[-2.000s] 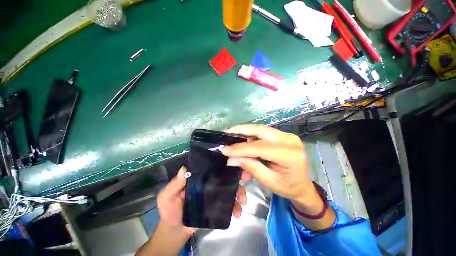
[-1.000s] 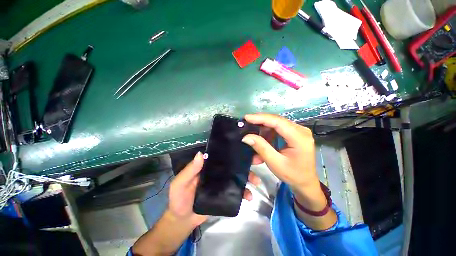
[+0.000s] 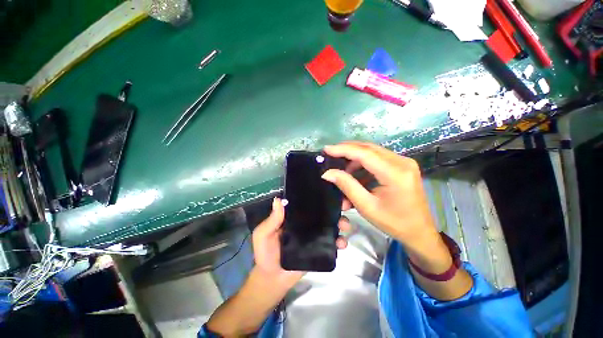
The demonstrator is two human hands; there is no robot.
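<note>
A black smartphone, glossy side up, is held upright in front of the bench's front edge. My left hand holds it from the left, thumb on its left edge and fingertips showing at its right edge. My right hand is at the phone's top right corner, index finger and thumb apart, fingertips at the edge and over the glass. A small white spot, perhaps a reflection, shows near the top of the glass. The right hand's other fingers are partly hidden.
Tweezers, a small metal part, a red square, a blue triangle and a pink tube lie on the green mat. A spare display lies left. An orange screwdriver hangs above. White cables lie lower left.
My right thumb and index finger, close together over the upper glass two seconds ago, are now spread at the top right corner. The phone stands more upright in view. The camera view has shifted.
</note>
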